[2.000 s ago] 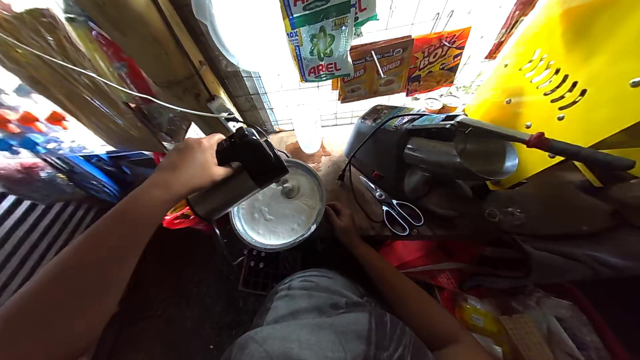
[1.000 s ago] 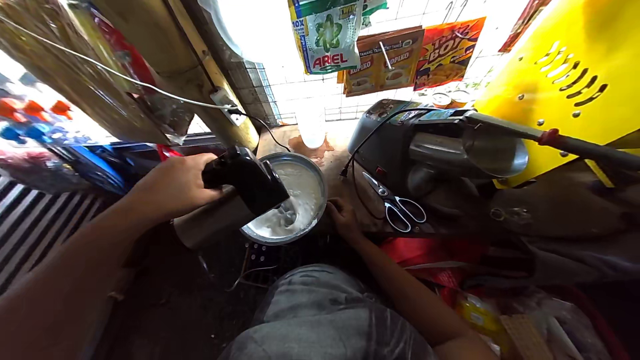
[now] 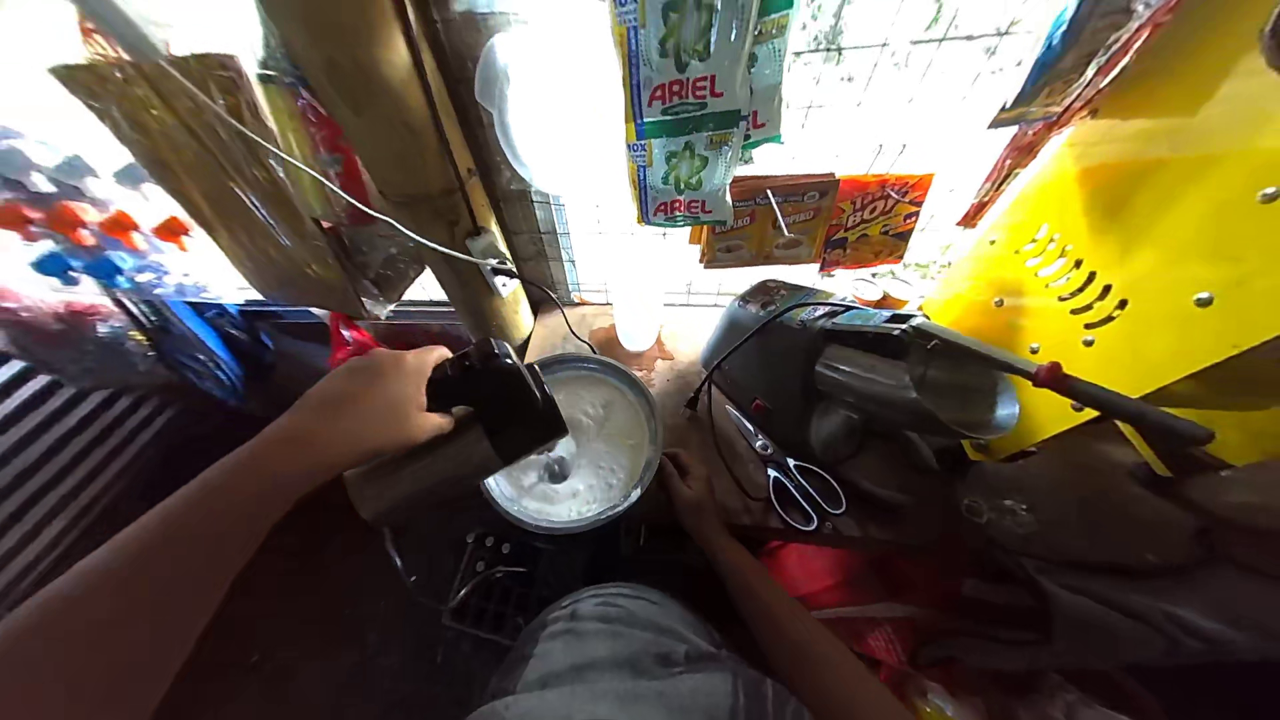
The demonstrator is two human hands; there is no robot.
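Observation:
My left hand (image 3: pixel 385 405) is closed round the handle of a black and metallic hand mixer (image 3: pixel 505 400), held tilted over a round metal bowl. Frothy white liquid (image 3: pixel 600 440) fills much of the bowl (image 3: pixel 655 430), and the mixer's beater end dips into it left of the middle. My right hand (image 3: pixel 690 485) rests against the bowl's right side; its fingers are partly hidden, so its hold is unclear. Scissors (image 3: pixel 785 470) with white-edged black handles lie right of that hand, beside a black cord.
A dark machine (image 3: pixel 780 370) with a metal scoop (image 3: pixel 910 385) stands on the worktop (image 3: pixel 680 400) to the right, before a yellow panel (image 3: pixel 1130 230). Detergent packets (image 3: pixel 685 150) and other sachets (image 3: pixel 870 220) hang above. A bamboo post (image 3: pixel 470 260) with a white cord rises at the left.
My left hand has moved the mixer about over the bowl, and the beater's place in the liquid has shifted. My right hand remains at the bowl's side.

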